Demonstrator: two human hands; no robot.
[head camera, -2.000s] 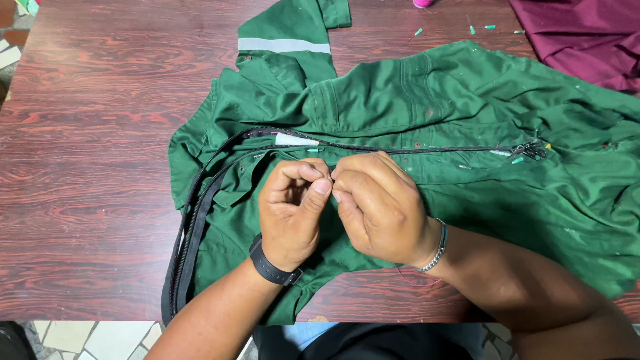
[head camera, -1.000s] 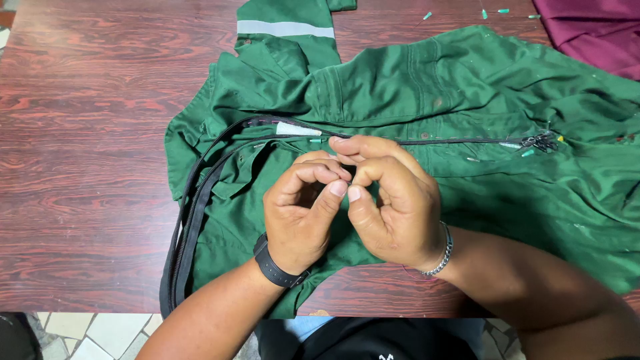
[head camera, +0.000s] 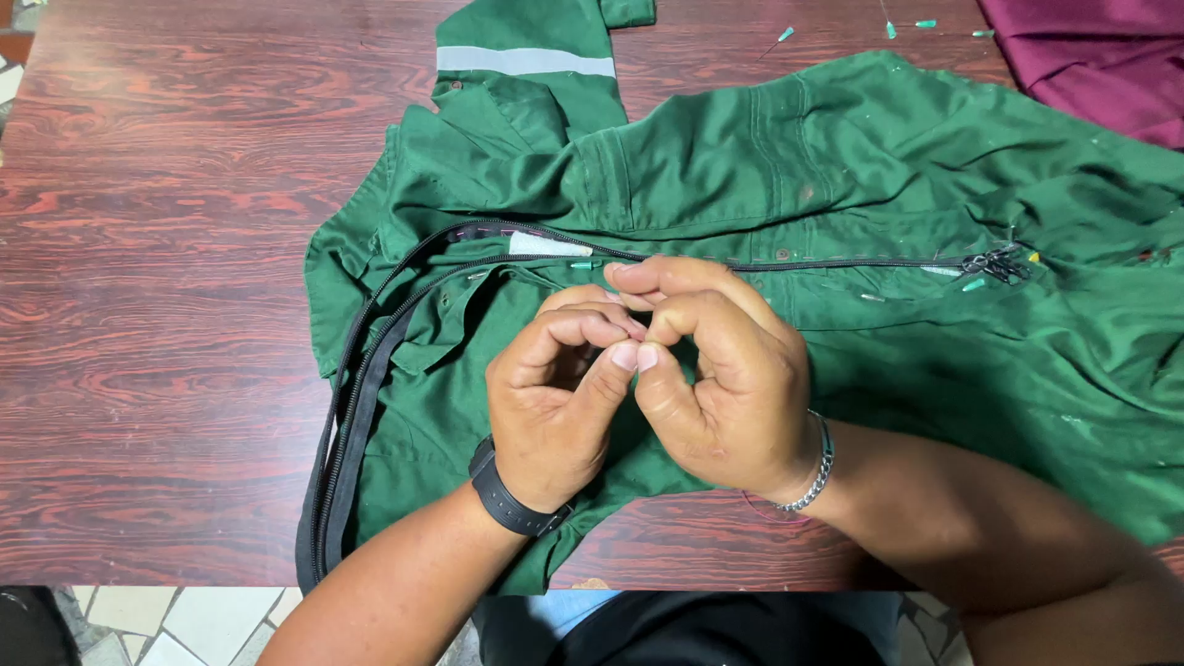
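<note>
My left hand (head camera: 564, 398) and my right hand (head camera: 726, 379) meet above a green work garment (head camera: 888, 166), thumbs and forefingertips pinched together. Whatever lies between the fingertips is too small to make out; a thin pink thread (head camera: 772, 511) shows below my right wrist. A black zipper (head camera: 356, 384) curves round the garment's left part and runs straight to the right along its front, with pink stitches on its tape near the top of the curve. Green-capped pins (head camera: 581, 265) sit along it. Dark tangled threads or metal pieces (head camera: 999, 265) lie at the zipper's right end.
Maroon fabric (head camera: 1101, 65) lies at the top right. Several loose green-capped needles or pins (head camera: 926, 24) rest on the wood-patterned table (head camera: 157, 277) beyond the garment. A sleeve with a pale stripe (head camera: 525, 62) extends at the top. The table's near edge runs below my wrists.
Both hands stay together over the garment, and their fingers have shifted slightly, the upper right fingers lifting away from the pinch compared with two seconds ago.
</note>
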